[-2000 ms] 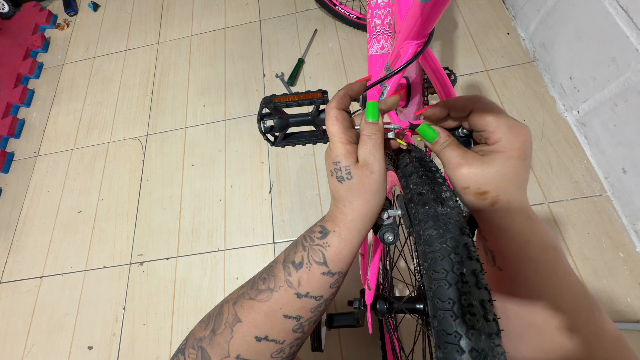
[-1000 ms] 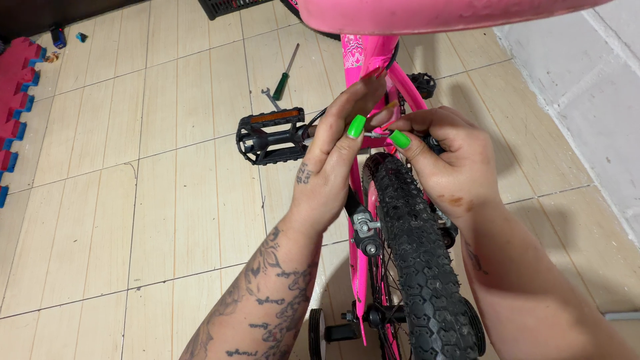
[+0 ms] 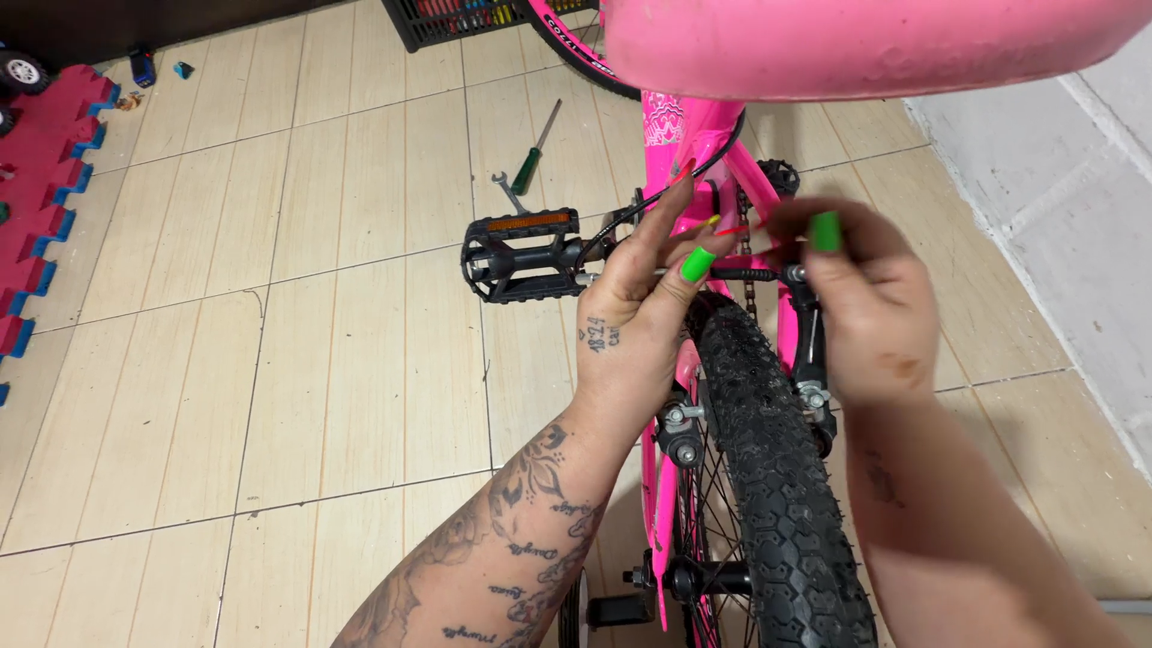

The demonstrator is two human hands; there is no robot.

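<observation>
A pink bicycle frame (image 3: 664, 135) stands below me with its knobby rear tire (image 3: 774, 450) toward me. My left hand (image 3: 639, 306) is around the left end of the rim brake linkage above the tire, near the cable noodle (image 3: 587, 279); its fingers hide what they grip. My right hand (image 3: 868, 297), blurred, is raised beside the top of the right brake arm (image 3: 807, 342), with thumb and fingers apart and nothing seen between them. A black rubber boot (image 3: 751, 274) spans between the arms. The left brake arm (image 3: 682, 432) is partly hidden behind my left wrist.
A pink saddle (image 3: 864, 45) overhangs the top. Left of the frame is a pedal (image 3: 522, 256); beyond it a wrench (image 3: 507, 191) and a green-handled screwdriver (image 3: 531, 166) lie on the tiles. A black crate (image 3: 459, 22), foam mats (image 3: 54, 180) and a white wall (image 3: 1035, 153) border the area.
My right hand has moved right, away from my left hand, and its fingers have come off the brake linkage. My left hand stays at the linkage. The saddle has come into view.
</observation>
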